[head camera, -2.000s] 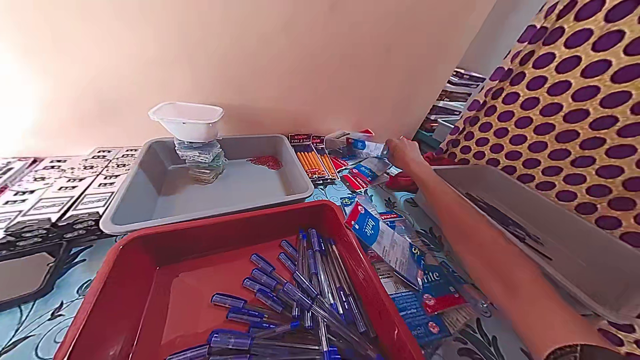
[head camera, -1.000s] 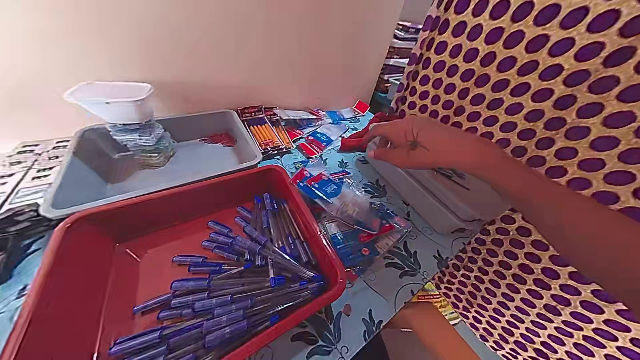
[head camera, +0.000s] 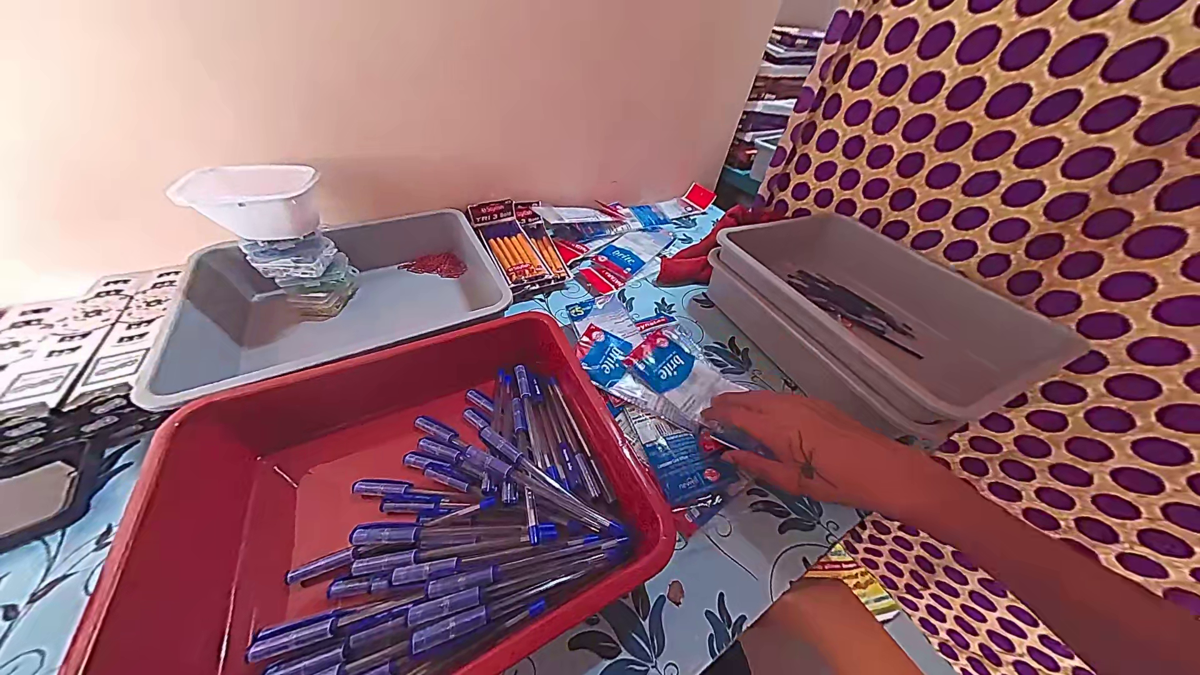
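Observation:
My right hand (head camera: 797,445), entering from the right, pinches the edge of a clear plastic packet (head camera: 670,366) with a blue and red printed header. Other blue-printed packets (head camera: 689,469) lie under and beside it. To the left is a red plastic tray (head camera: 216,525) holding many clear ballpoint pens with blue caps (head camera: 459,572). My left hand is not visible; a piece of bare skin with dark cloth beside it shows at the bottom edge, and I cannot tell which limb it is.
A grey tray (head camera: 394,319) behind holds stacked plastic pieces (head camera: 305,262) under a white tub (head camera: 253,197), and small red pieces (head camera: 436,265). Pencil packs (head camera: 516,248) lie beside it. Stacked grey trays (head camera: 844,375) at right hold dark thin sticks (head camera: 853,309), near a dotted cloth (head camera: 1059,216).
My right hand has moved from the far packets, past the rim of the grey trays on the right, to the nearer packets beside the red tray.

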